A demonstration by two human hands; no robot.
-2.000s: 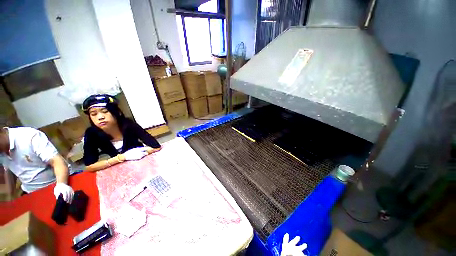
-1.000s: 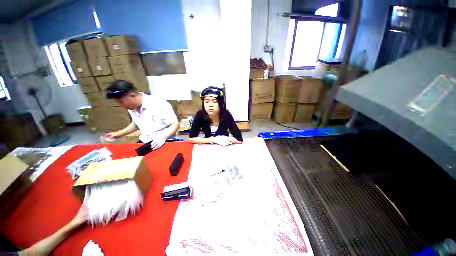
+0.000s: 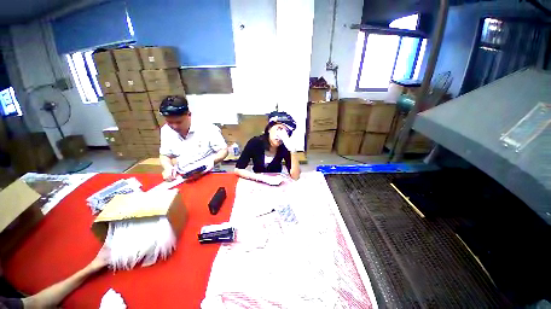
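Observation:
A white shape (image 3: 113, 300), apparently the gloved tip of my left hand, is cut off by the bottom edge; its fingers cannot be made out. My right hand is out of view. Nearest it, an open carton (image 3: 172, 211) lies on its side on the red tablecloth (image 3: 157, 283), with white bags or sleeves (image 3: 139, 241) spilling out. A black case (image 3: 217, 200) lies beside the pink-and-white covering (image 3: 290, 259). A black piece with white wrapping (image 3: 215, 235) lies nearer me.
A bare forearm (image 3: 66, 283), apparently another person's, reaches to the carton. Across the table, a white-shirted person (image 3: 193, 145) handles a dark piece and another person (image 3: 269, 151) leans on the table. Black pieces (image 3: 429, 193) lie on the mesh belt (image 3: 368, 223), under a grey hood (image 3: 489, 127).
The view has turned left, and the spread glove by the blue wrapping has left view. The white-shirted person has picked up one black case. The person in black has raised a hand to the face.

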